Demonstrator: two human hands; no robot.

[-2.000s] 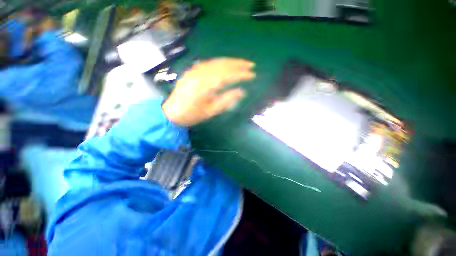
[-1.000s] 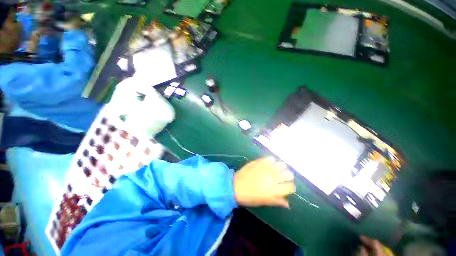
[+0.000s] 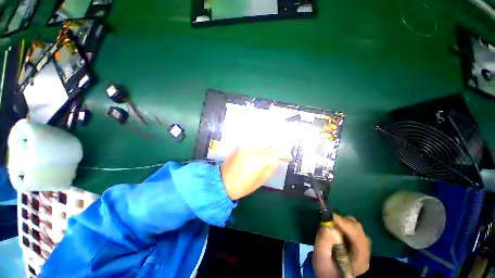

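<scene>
A tablet assembly (image 3: 217, 117) lies open on the green bench in front of me, its middle washed out by glare. My right hand (image 3: 342, 244) holds a soldering iron (image 3: 324, 213) by its pale handle, below the yellow collar. The iron's dark tip reaches the lower right part of the tablet's board (image 3: 317, 146); exact contact is unclear. My left hand (image 3: 252, 169) lies over the tablet's lower middle, fingers towards the board. Glare hides what its fingertips hold, if anything. A thin solder wire (image 3: 127, 168) runs from the left to behind my left wrist.
Small speakers (image 3: 176, 132) with thin leads lie left of the tablet. A white roll (image 3: 46, 155) and component tray (image 3: 46, 222) are at lower left. Stacked tablets (image 3: 49, 89) stand upper left, another tablet (image 3: 247, 8) at top. A fan (image 3: 426, 146), tape roll (image 3: 412, 220) and blue box (image 3: 461, 217) are right.
The view has turned, so the tablet now lies nearly level and the fan shows. My left hand has moved onto the tablet. My right hand is now clearly in view with the iron at the board.
</scene>
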